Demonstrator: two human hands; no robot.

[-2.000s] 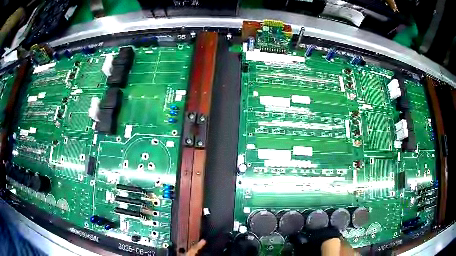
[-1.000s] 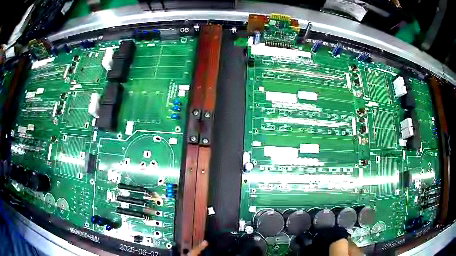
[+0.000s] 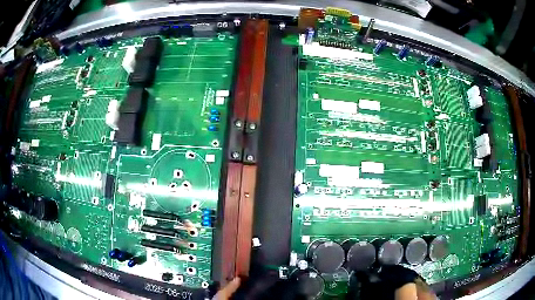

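A large green circuit board (image 3: 369, 146) lies right of centre. A row of several dark round capacitors (image 3: 390, 252) stands near its front edge; another round can (image 3: 311, 284) is in front of them, partly cut off. My left hand (image 3: 230, 288) is at the bottom edge beside the red-brown bar, only fingers showing. Black material, glove or a held part, lies just right of it. My right hand (image 3: 410, 290) is at the bottom, in front of the capacitor row, with a black shape at its fingertips. Both hands are cut off, and what they hold is unclear.
A second green board (image 3: 176, 105) lies left, with black blocks (image 3: 134, 114) in a column. Red-brown crossbars (image 3: 246, 76) and a dark strip (image 3: 274, 135) separate the boards. A small upright board (image 3: 337, 34) stands at the far edge. A pale metal rail (image 3: 176, 13) runs behind.
The boards have shifted right and slightly up in the picture. Both hands remain at the bottom edge near the same parts, a little further right in the picture.
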